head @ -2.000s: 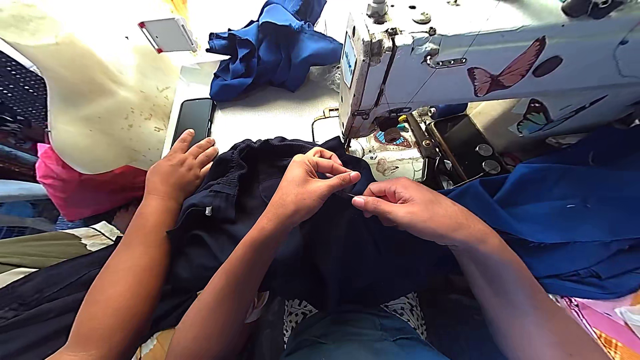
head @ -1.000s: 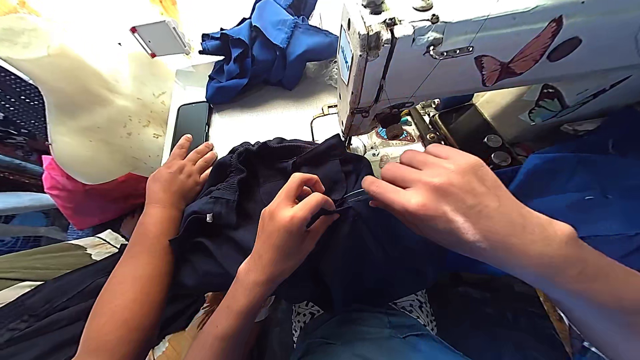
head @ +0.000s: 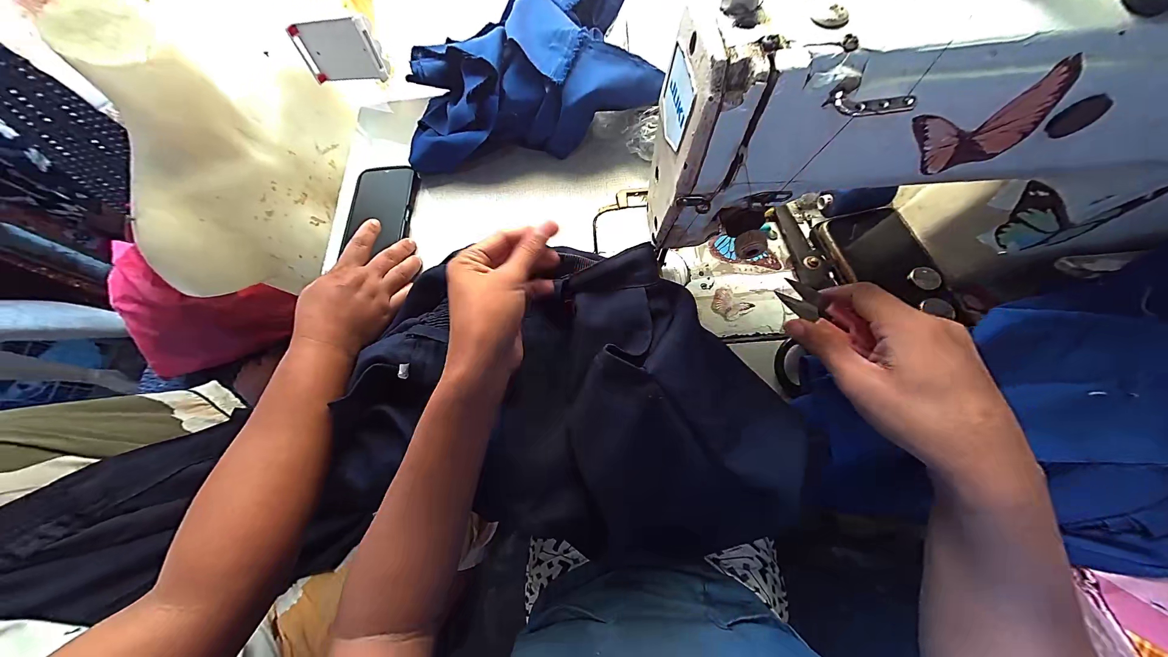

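Note:
A dark navy garment (head: 584,411) lies bunched over the lap and the machine table's front, its band-like edge raised beside the sewing machine's needle area. My left hand (head: 497,292) is at the garment's upper edge, thumb and fingertips pinched; whether fabric or a thread is between them cannot be told. To the right of the garment, my right hand (head: 899,365) holds small thread snips (head: 808,301), blades pointing left, in front of the machine bed. The Juki sewing machine (head: 821,119) carries butterfly stickers.
Another person's hand (head: 351,297) rests at the garment's left side, near a phone (head: 379,210). Blue fabric (head: 538,82) lies behind; more blue cloth (head: 1086,392) is at the right. A dress form (head: 237,155) and pink cloth (head: 192,319) stand left.
My right hand has moved right, away from the garment, and now holds the snips. My left hand has moved up and left along the garment. The other person's hand stays near the phone.

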